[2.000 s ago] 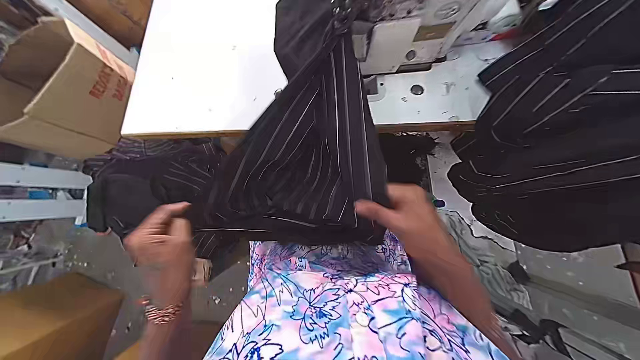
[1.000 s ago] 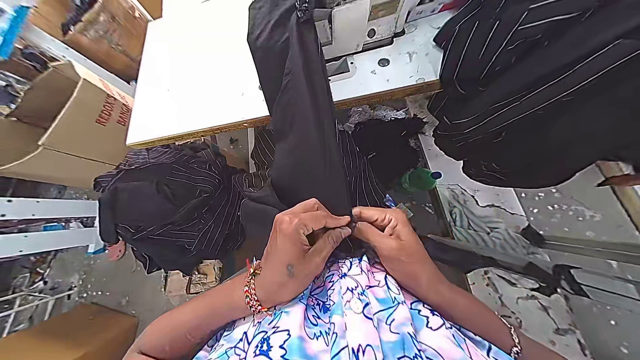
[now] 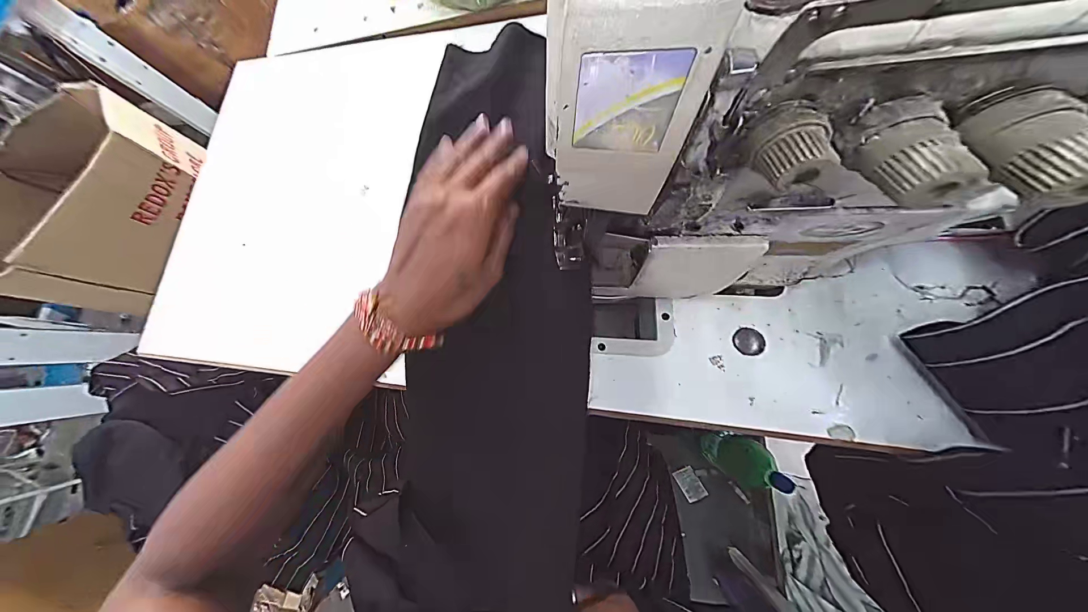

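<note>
A long piece of black fabric [image 3: 501, 408] lies over the white sewing table [image 3: 289, 195] and hangs down past its front edge. My left hand [image 3: 459, 229], wearing a red and white bracelet, rests flat on the fabric with its fingers spread, left of the presser foot [image 3: 568, 238]. The fabric's right edge runs by the foot of the industrial sewing machine [image 3: 637, 127]. Only a small part of my right hand [image 3: 605, 600] shows at the bottom edge, beside the hanging fabric; its fingers are hidden.
An open cardboard box [image 3: 93, 195] stands at the left. Striped dark cloth [image 3: 1011, 365] covers the table's right end, and more striped cloth [image 3: 170, 425] hangs below the left edge. A green plastic bottle [image 3: 738, 459] lies below the table. Thread knobs [image 3: 790, 144] sit on the machine.
My hands have parted from the fabric edge they were pinching near my lap. The left one has moved up onto the cloth on the table. The view is now closer to the machine.
</note>
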